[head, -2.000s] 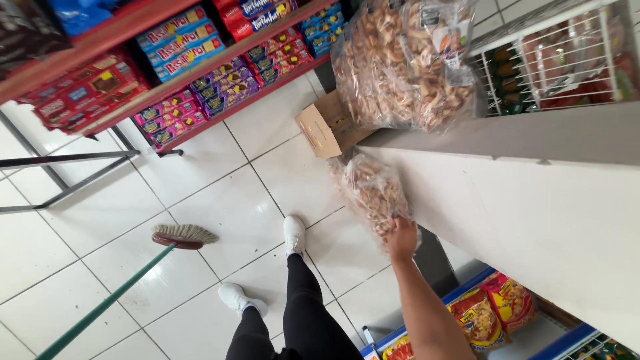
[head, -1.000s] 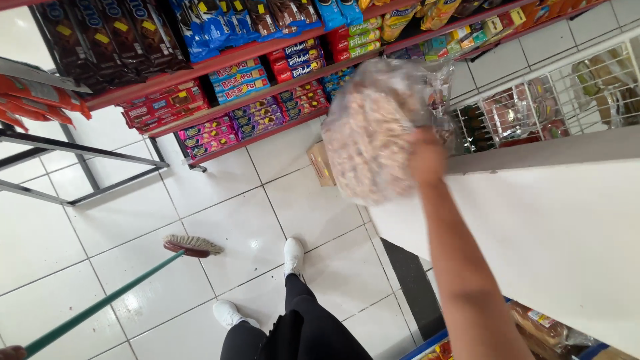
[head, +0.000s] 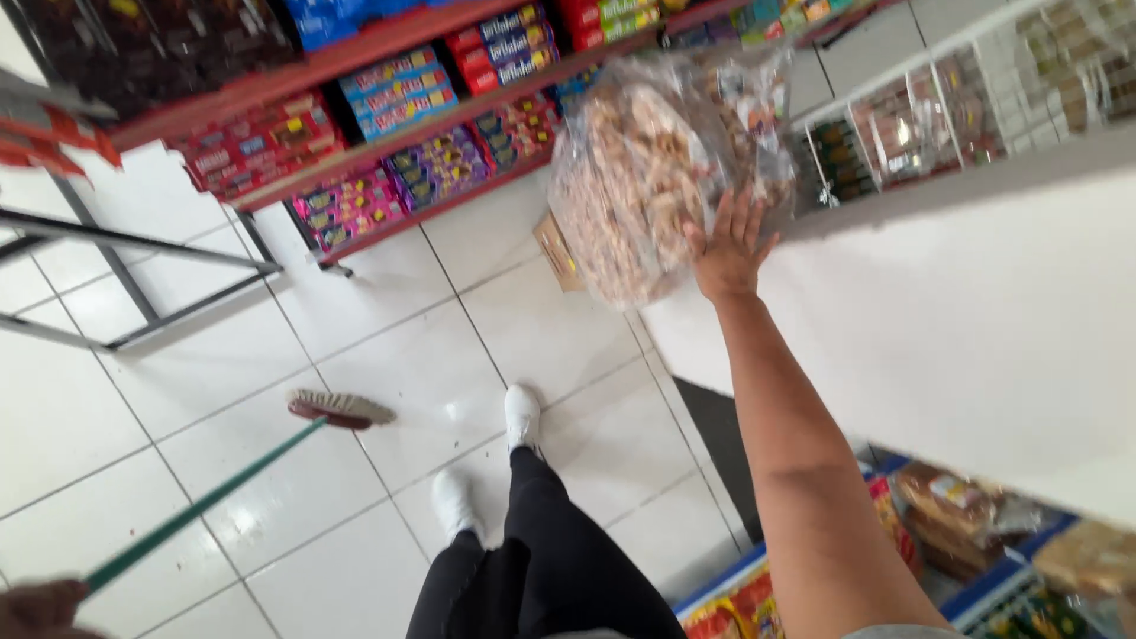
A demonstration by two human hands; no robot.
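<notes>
At the lower left edge, my left hand (head: 40,611) is closed around the green handle of a push broom (head: 209,501). The broom's head, with pale bristles and a reddish-brown block, lies on the tiled floor. My right hand (head: 732,248) has its fingers spread against clear plastic bags of light-brown snacks (head: 635,177), which sit at the end of a white counter or freezer. Part of a cardboard box (head: 559,253) shows below the bags.
Red shelves (head: 399,213) with packaged biscuits run across the top. A black metal frame (head: 133,240) stands at left. To the right are the white counter (head: 932,337) and a white wire basket (head: 941,124). Snack packs (head: 741,612) fill a blue-edged rack at lower right.
A smaller snack bag that my right hand gripped low beside the counter is now up among the bags at its end, and that hand's fingers have spread. My left hand has come into view.
</notes>
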